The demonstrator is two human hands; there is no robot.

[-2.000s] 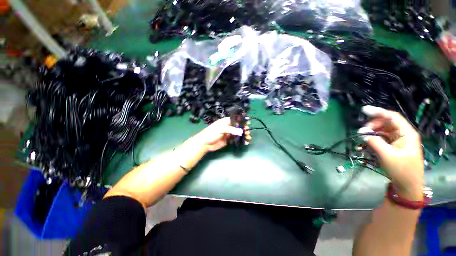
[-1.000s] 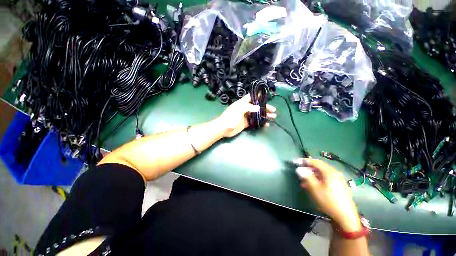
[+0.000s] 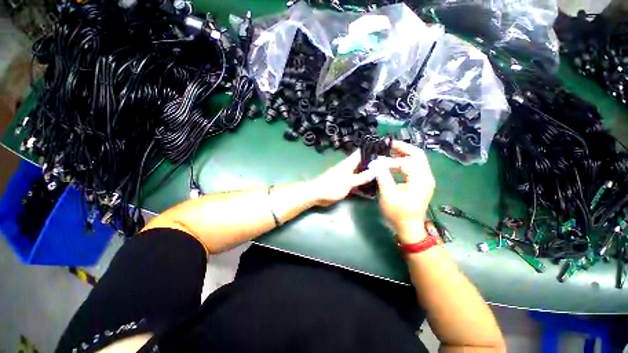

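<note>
A black cable coil (image 3: 372, 153) is held upright over the table, between my two hands. My left hand (image 3: 344, 180) is closed around its lower part. My right hand (image 3: 406, 183) is at the coil from the right, fingertips bent against it. The fingers overlap, and I cannot tell whether the right fingers grip a cable end. A thin cable end hangs down by my right wrist. Black housing shells (image 3: 320, 117) lie in a loose heap just behind the hands, spilling from a clear plastic bag (image 3: 272, 52).
A large pile of black cables (image 3: 117, 103) is at the left. Another clear bag (image 3: 492, 89) holds black parts. Cables with green circuit boards (image 3: 578, 255) lie at the right, one cable (image 3: 475, 224) apart. A blue bin (image 3: 58, 224) stands below the left table edge.
My right hand has moved left and up from near the front edge to the coil in my left hand. Earlier it was apart from the coil, near the end of its loose cable.
</note>
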